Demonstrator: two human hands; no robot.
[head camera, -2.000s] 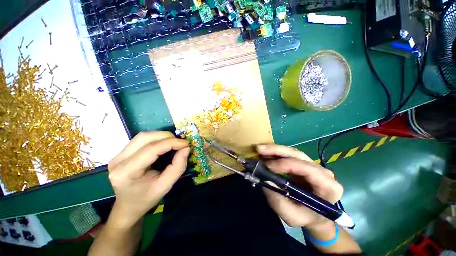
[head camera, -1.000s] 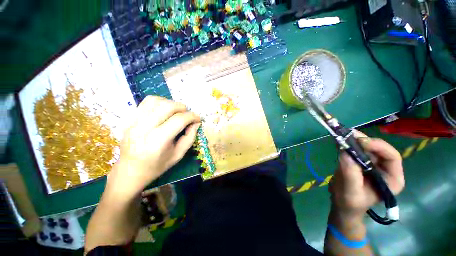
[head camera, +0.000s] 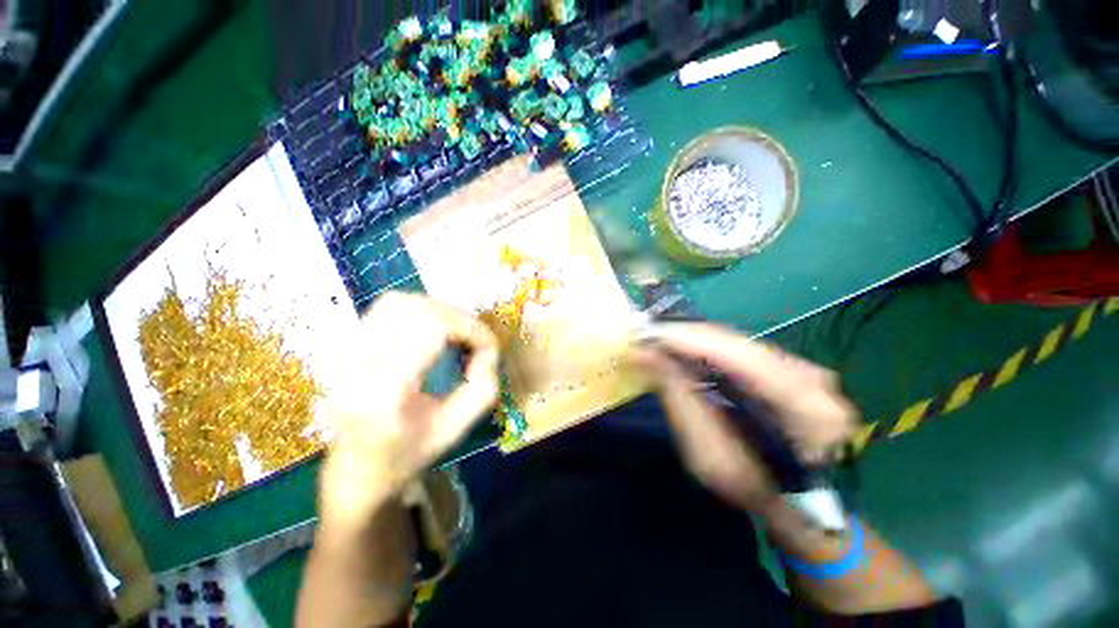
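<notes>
My right hand (head camera: 755, 411) holds the black soldering iron (head camera: 767, 448); the hand and the iron's tip are blurred, and the tip lies near the right edge of the wooden board (head camera: 577, 356). My left hand (head camera: 423, 386) is over the board's left edge, thumb and forefinger bent towards each other; whether they pinch anything cannot be told. Small green circuit boards (head camera: 512, 423) show at the board's near left corner, the rest of them hidden by my left hand. Gold pins (head camera: 528, 285) lie scattered on the middle of the board.
A white tray (head camera: 264, 196) heaped with gold pins is at left. Green board assemblies (head camera: 472, 92) lie on a black gridded mat (head camera: 338, 184) beyond. A yellow-green tub (head camera: 730, 196) with silvery bits, a white stick (head camera: 733, 61) and a dark station (head camera: 945, 61) with cables are at right.
My right hand has brought the iron from the tub back to the wooden board's right edge. My left hand stays by the board's left edge. The whole view has shifted and turned.
</notes>
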